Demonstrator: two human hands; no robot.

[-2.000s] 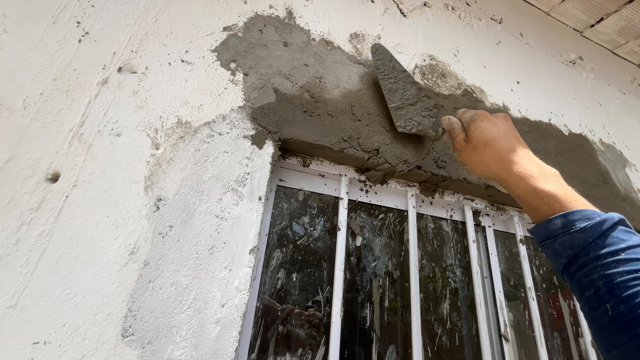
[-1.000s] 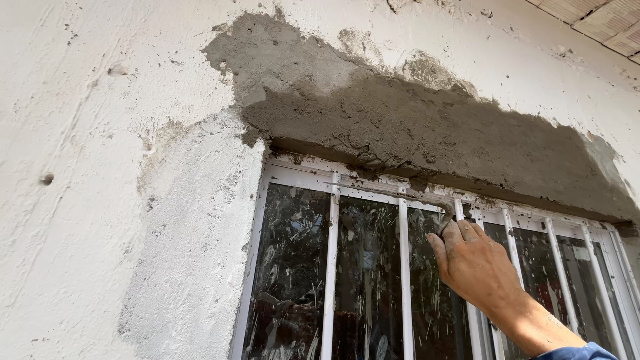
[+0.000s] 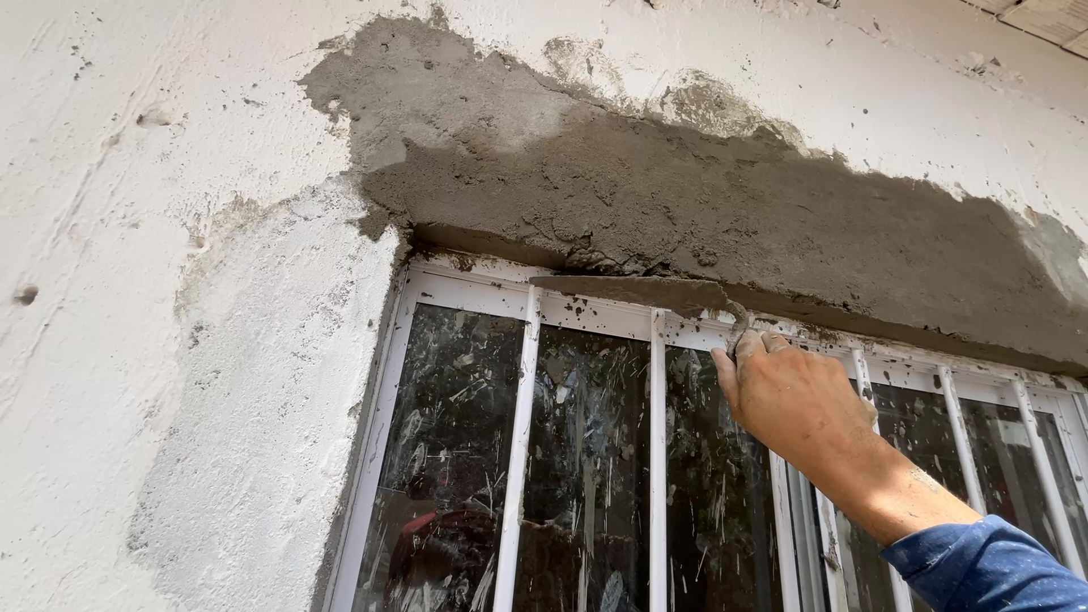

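My right hand (image 3: 799, 404) reaches up from the lower right and grips a mason's trowel (image 3: 646, 291). The blade points left and lies nearly edge-on along the underside of the wet cement mortar (image 3: 629, 191), at the top of the window. Rough lumps of mortar stand out just above the blade. Behind it runs the white window frame (image 3: 586, 316), spattered with mortar. My left hand is out of view.
White vertical bars (image 3: 658, 459) cross the window's splashed glass panes (image 3: 455, 408). To the left is the rough white wall (image 3: 246, 382), with a small hole (image 3: 26, 295) farther out. Part of a ceiling (image 3: 1041, 21) shows at the top right.
Two seconds ago the trowel blade was up against the mortar's face; my right hand then came down to the window's top edge. The blade now shows along the mortar's lower edge.
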